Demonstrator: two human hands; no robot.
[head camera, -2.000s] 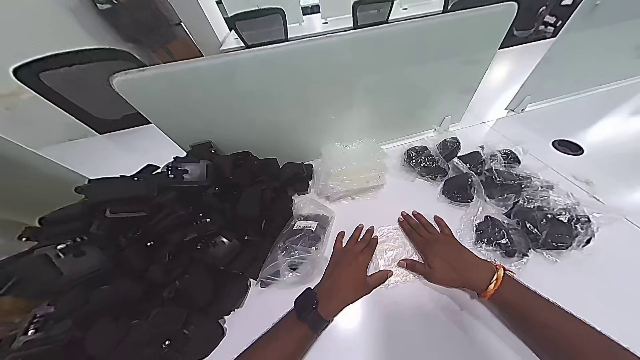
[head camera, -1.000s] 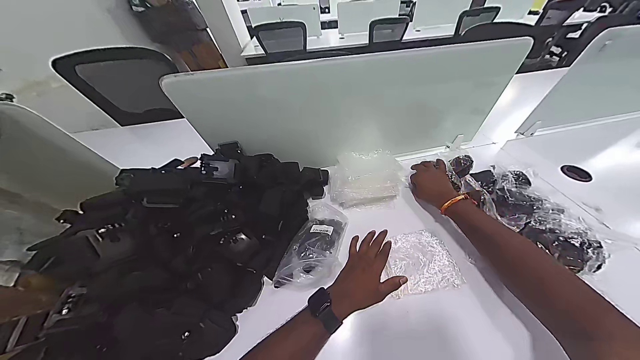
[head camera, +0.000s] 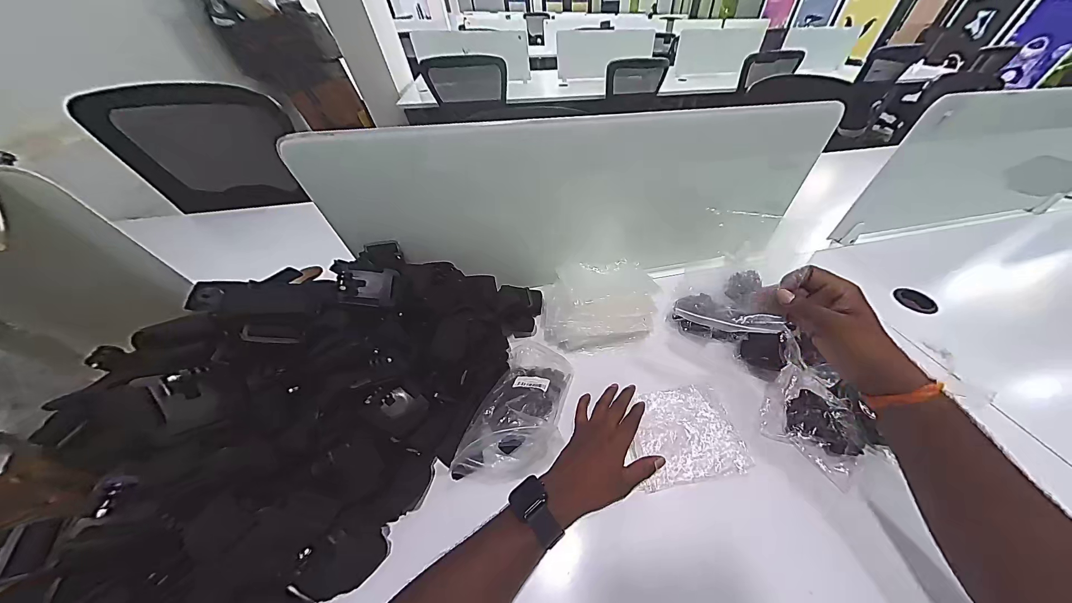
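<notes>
My left hand (head camera: 599, 452) lies with fingers spread at the left edge of a crinkled clear plastic bag (head camera: 693, 435), between it and a clear bag with a dark item and a label (head camera: 523, 402). My right hand (head camera: 825, 314) pinches the top of a clear plastic bag (head camera: 729, 318) with dark contents, at the back right. Below that hand, more clear bags with black items (head camera: 821, 423) lie on the white table. A stack of flat clear plastic bags (head camera: 599, 306) rests near the partition. A large heap of black items with straps and buckles (head camera: 276, 419) fills the left side.
A frosted partition (head camera: 553, 184) stands along the back of the white table (head camera: 670, 553), with a second partition (head camera: 980, 159) at the right. A round black cable grommet (head camera: 914, 301) sits at the right. A mesh office chair (head camera: 201, 142) is beyond the table at the left.
My right hand has left the crinkled bag and moved to the bagged items at the right, where it has taken hold of a bag. The view has tilted up.
</notes>
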